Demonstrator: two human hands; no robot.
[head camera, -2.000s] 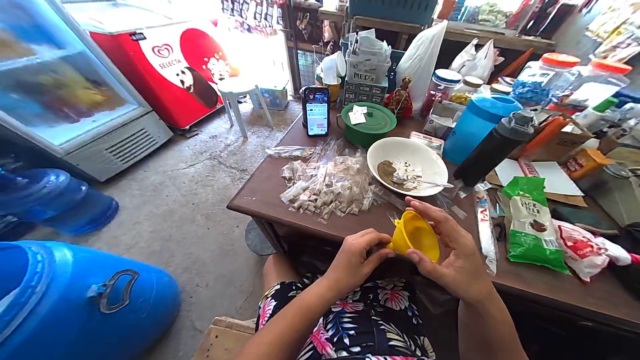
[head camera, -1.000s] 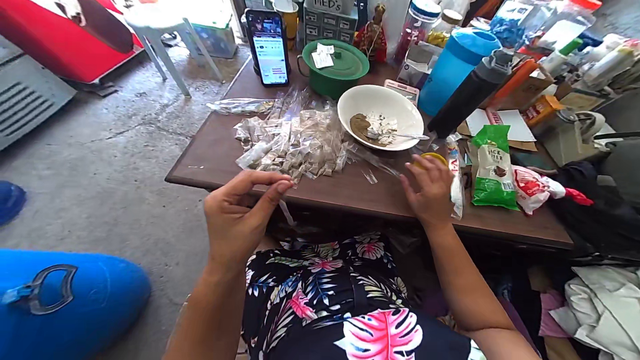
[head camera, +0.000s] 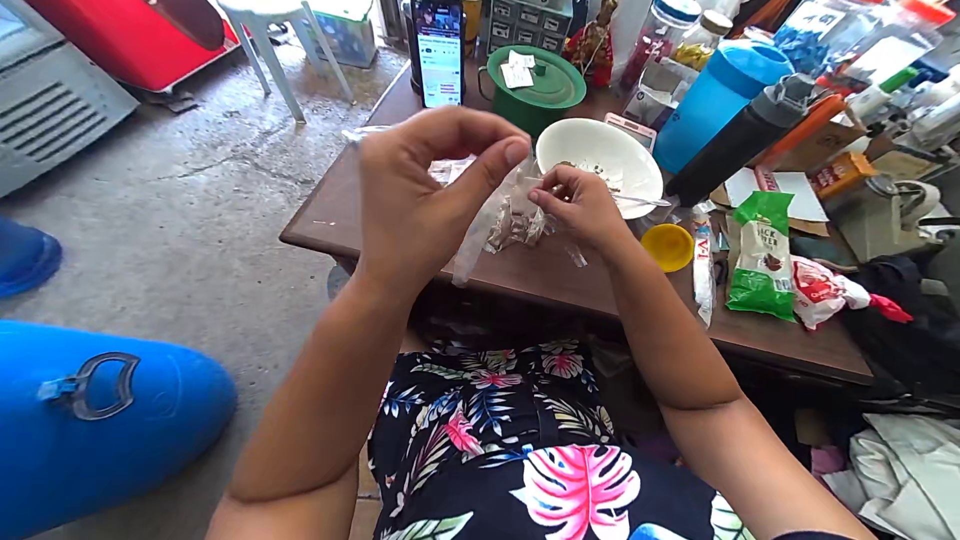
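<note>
Raised over the table's near left part, my left hand (head camera: 431, 187) has its thumb and forefinger close together; a clear plastic strip or bag (head camera: 476, 240) hangs just beyond it, and whether the fingers hold it is hidden. My right hand (head camera: 577, 202) pinches thin clear plastic between thumb and fingers, in front of a white bowl (head camera: 637, 169) with a spoon (head camera: 641, 200) and some contents. Small plastic packets with brownish contents (head camera: 517, 225) lie under and between the hands. A yellow plastic cup (head camera: 667, 247) sits to the right of my right wrist.
Behind are a phone (head camera: 440, 56), a green lidded pot (head camera: 540, 82), a blue tumbler (head camera: 720, 97) and a black bottle (head camera: 739, 139). A green and white packet (head camera: 761, 259) lies at right. A blue drum (head camera: 112, 442) stands at lower left, near the wooden table's edge (head camera: 315, 232).
The yellow cup was in both hands two seconds ago and now stands on the table. My right hand has moved from beside the cup to the packets by the bowl.
</note>
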